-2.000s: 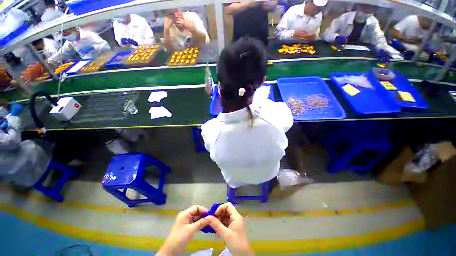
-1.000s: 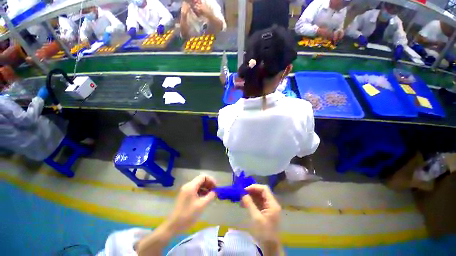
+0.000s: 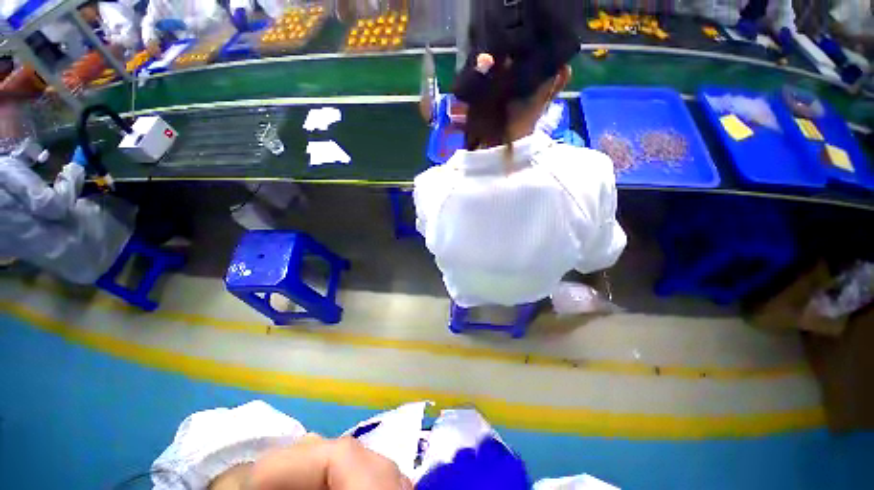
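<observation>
My left hand [image 3: 331, 466] is bare, blurred and cut off by the bottom edge; its fingers are not clear. A violet-blue glove [image 3: 476, 467] shows just right of it, in front of my white smock [image 3: 395, 429], also cut off by the bottom edge. Whether my right hand is inside the glove cannot be told; no bare right fingers show. A bit of white sleeve [image 3: 573, 482] shows at the lower right.
A blue stool [image 3: 271, 261] stands ahead left. A seated person in white [image 3: 517, 220] is ahead at the dark bench. On it are a white box [image 3: 149, 140] with a black hose, a clear tray [image 3: 216, 139], clear cup [image 3: 272, 141], white wipes [image 3: 328, 152] and blue trays [image 3: 695, 153].
My hands have moved down to the bottom edge, from holding the glove between their fingertips in front of me. The view has shifted, with the bench higher in the picture.
</observation>
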